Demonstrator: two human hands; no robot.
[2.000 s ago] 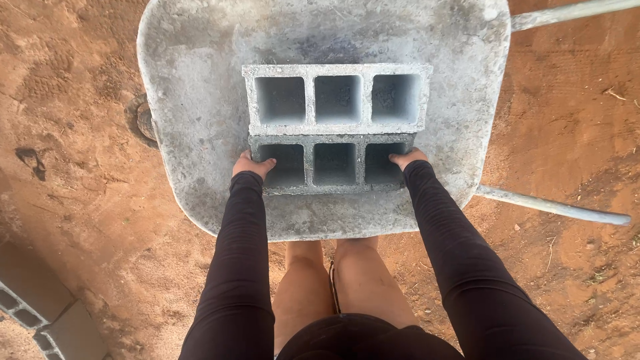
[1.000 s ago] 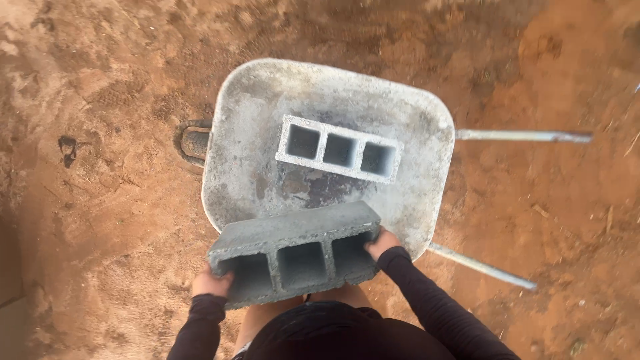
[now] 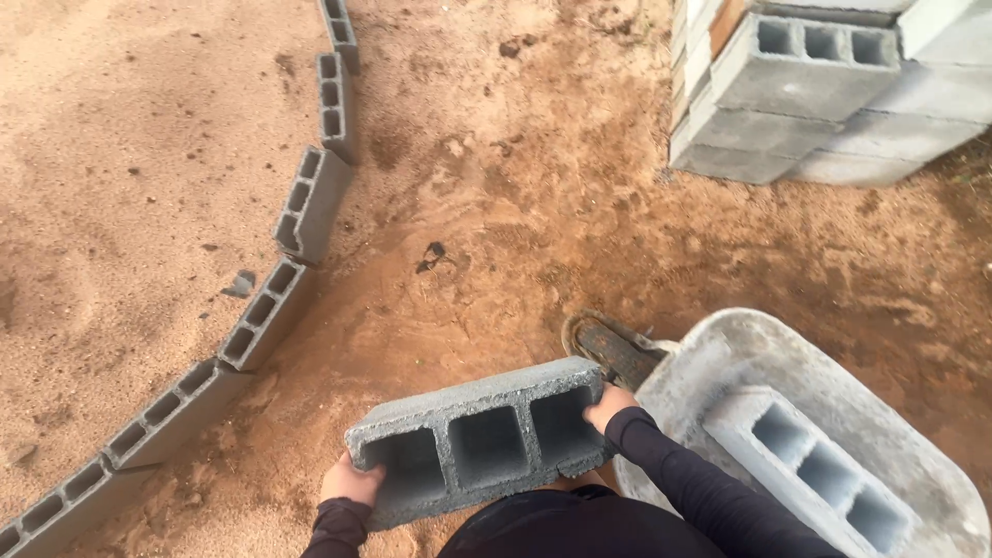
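Note:
Between my hands, in front of my body, a grey three-cell concrete block (image 3: 484, 399) is held off the ground, its open cells facing up. My left hand (image 3: 353, 480) grips its left end, the thumb hooked into the end cell. At the right end my right hand (image 3: 612, 407) holds the block, partly hidden by it. Another concrete block (image 3: 814, 473) lies in the metal wheelbarrow tray (image 3: 659, 442) at the lower right. The wheelbarrow's wheel (image 3: 608, 349) shows just beyond my right hand.
A curved row of concrete blocks (image 3: 267, 310) runs along the left on sandy reddish soil. At the top right stands a stack of concrete blocks (image 3: 806, 85). A small dark scrap (image 3: 434, 252) and a grey fragment (image 3: 242, 284) lie on the ground.
Both hands have lifted the darker block out of the wheelbarrow, where it sat beside the other block. The view has turned left, bringing the block row and stack into sight.

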